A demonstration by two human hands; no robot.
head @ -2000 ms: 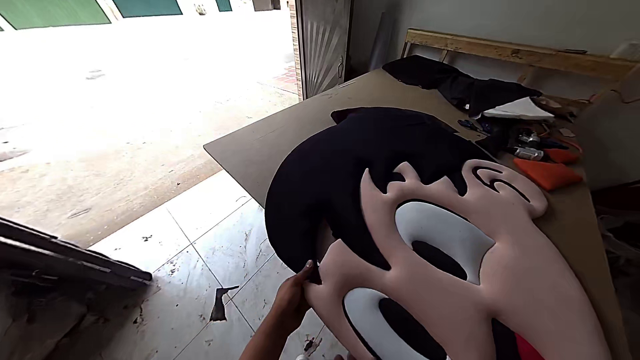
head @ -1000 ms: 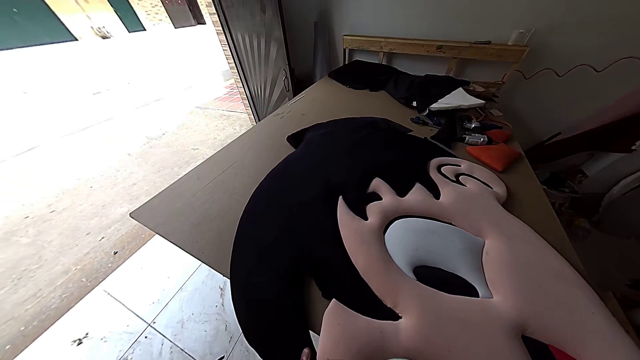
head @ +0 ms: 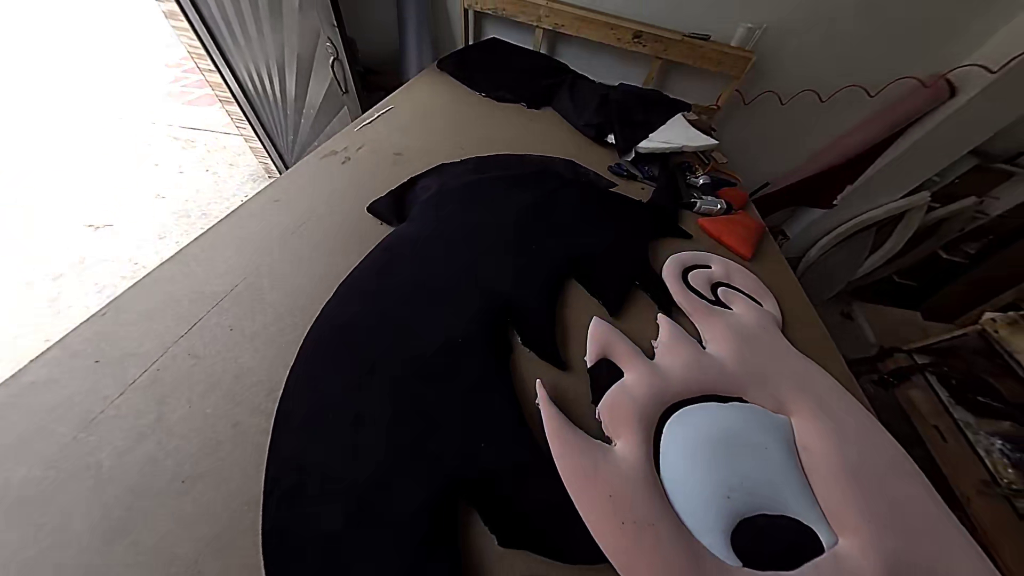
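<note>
A large black hair-shaped piece [head: 416, 344] lies flat on the brown board tabletop [head: 184, 320]. To its right is a padded pink cartoon face piece [head: 848, 448], with a white eye [head: 728, 464], a black pupil [head: 776, 542] and an ear [head: 720, 292] marked by black curved lines. Bare board shows in the gap between the jagged edges of hair and face. A small black patch [head: 606, 381] sits in a notch at the face's edge. Neither of my hands is in view, and the lower part of the face runs out of the frame.
Black fabric [head: 520, 76], a white piece [head: 678, 136], scissors [head: 628, 171] and orange pieces [head: 732, 232] lie toward the table's far right. Beyond stand a wooden frame [head: 608, 32] and a metal door [head: 276, 72]. A red coiled cord [head: 824, 96] hangs along the wall; stacked items fill the right side.
The hair and face pieces have come apart, with a gap where they met before. The hand at the hair's lower edge two seconds ago has left the view. The view has turned right.
</note>
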